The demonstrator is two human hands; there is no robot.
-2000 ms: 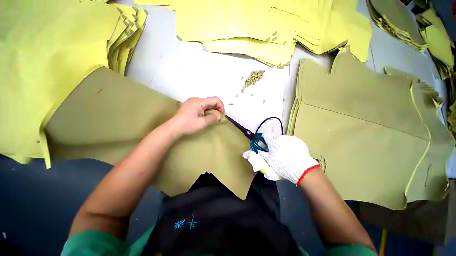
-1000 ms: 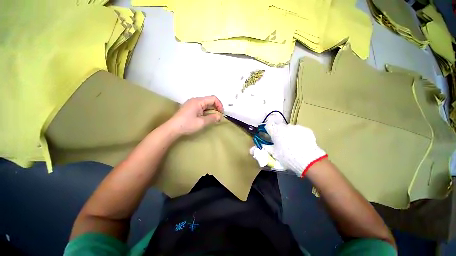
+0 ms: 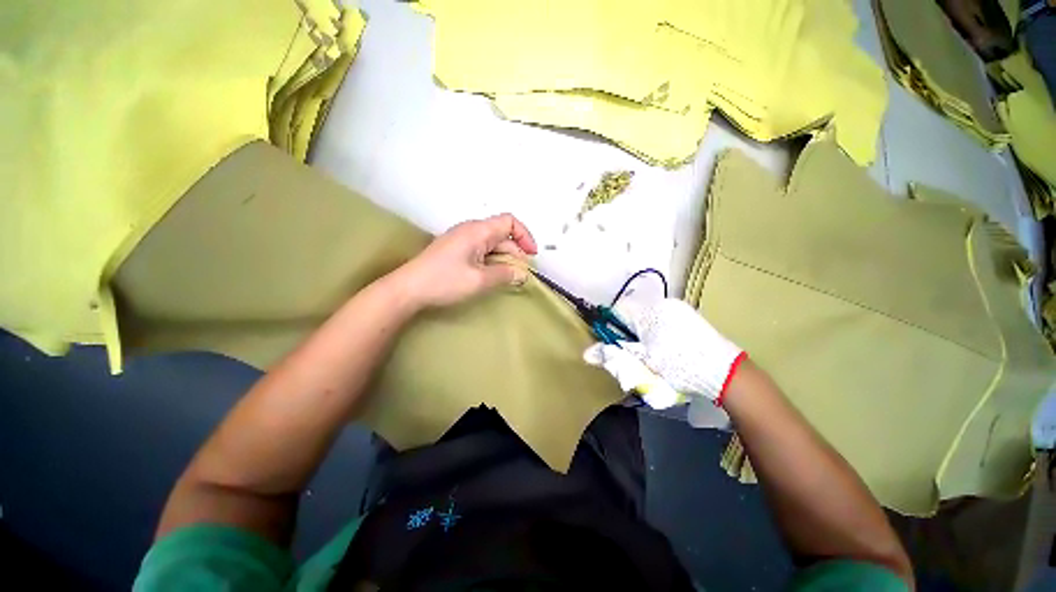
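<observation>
A large floppy panel (image 3: 463, 359), olive side up, lies across the table's near edge and over the lap, its left end on the yellow stack. My bare left hand (image 3: 475, 260) pinches its upper edge between thumb and fingers. My right hand (image 3: 672, 353), in a white knit glove with a red cuff edge, holds scissors (image 3: 605, 324) with teal-blue handles. The dark blades look nearly closed, and their tips are at the panel edge beside my left fingertips. A thin black cord (image 3: 646, 275) loops above the glove. A white lump with some yellow shows under the gloved fingers.
Small yellow-brown trimmings (image 3: 607, 190) lie on the pale table (image 3: 463, 150). Yellow panel stacks stand at the left (image 3: 127, 93) and far side (image 3: 579, 58). An olive panel stack (image 3: 845, 312) is at the right. A black apron (image 3: 498, 520) covers the lap. More panels lie at the far right.
The scissors handles have come closer together and the blades have closed. The view has shifted slightly, so the stacks sit further right. My left hand keeps its pinch.
</observation>
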